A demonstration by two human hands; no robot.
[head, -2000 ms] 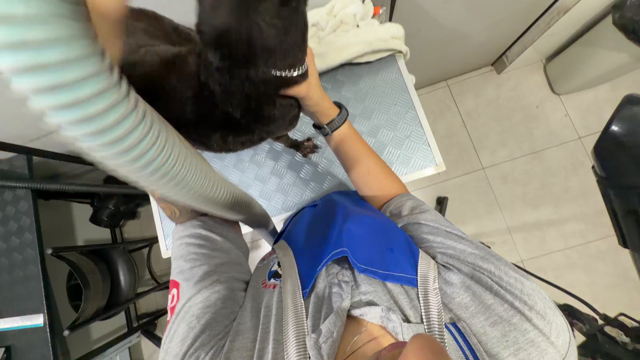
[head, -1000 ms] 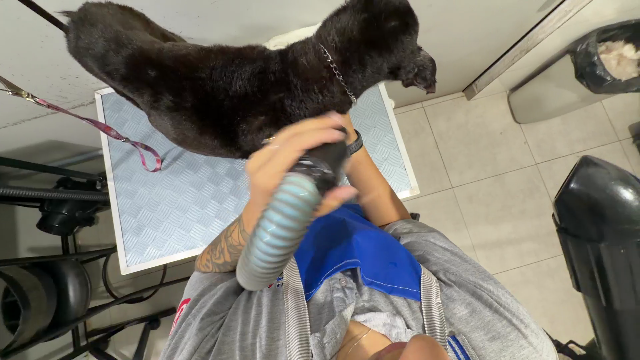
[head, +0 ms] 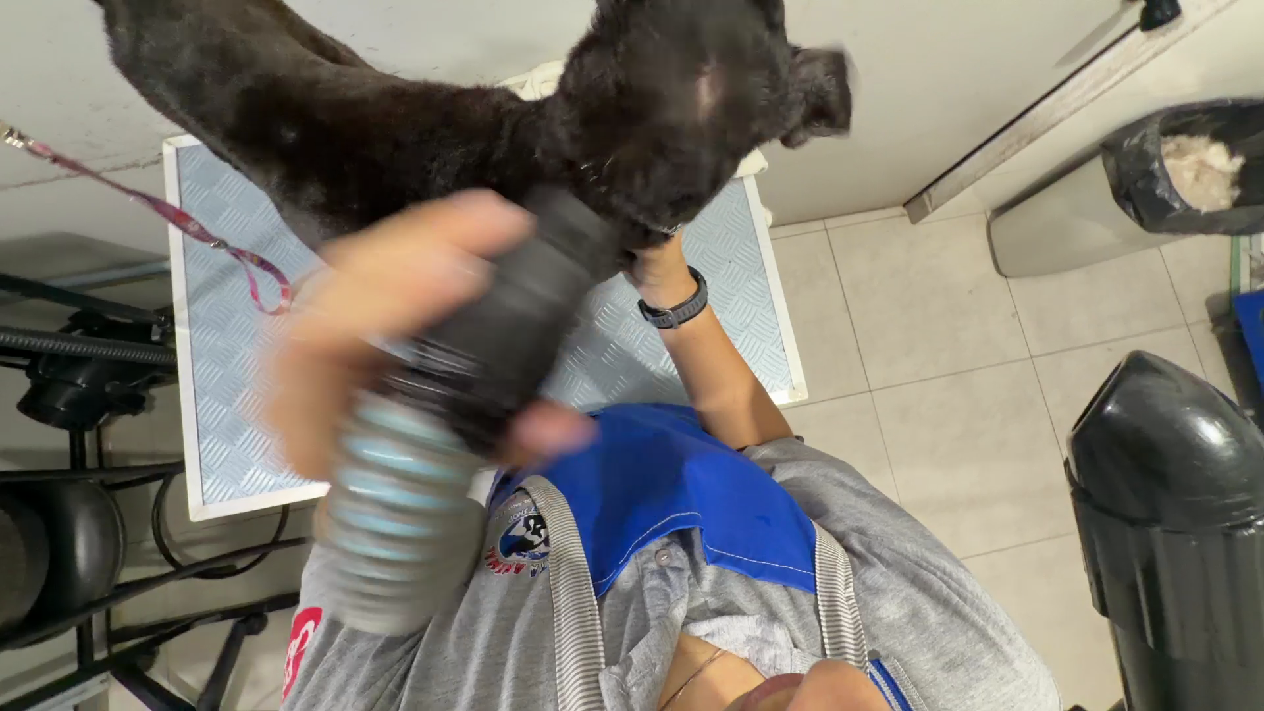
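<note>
My left hand [head: 395, 296], blurred, is wrapped around the black nozzle end [head: 523, 306] of a ribbed, light grey-blue hose [head: 395, 523]. The nozzle's tip is close to the neck of a black dog [head: 395, 128], which stands on a grooming table with a textured grey top [head: 227, 395]. My right hand [head: 657, 262], with a dark watch on the wrist, is under the dog's head against its throat; its fingers are mostly hidden. A metal chain collar [head: 592, 178] shows faintly in the fur. The dog's head is blurred.
A red patterned leash [head: 178, 207] hangs over the table's left side. Black metal stands and a ribbed tube [head: 89, 344] are at the left. On the right are a lined bin [head: 1066, 222] holding light fur and a large black cylindrical machine [head: 1165, 533]. A pale wall rises behind the dog.
The nozzle in my left hand has moved up toward the dog's neck. The dog's head, turned to the right a second ago, is now blurred and nearer my hands. My right hand stays by its neck.
</note>
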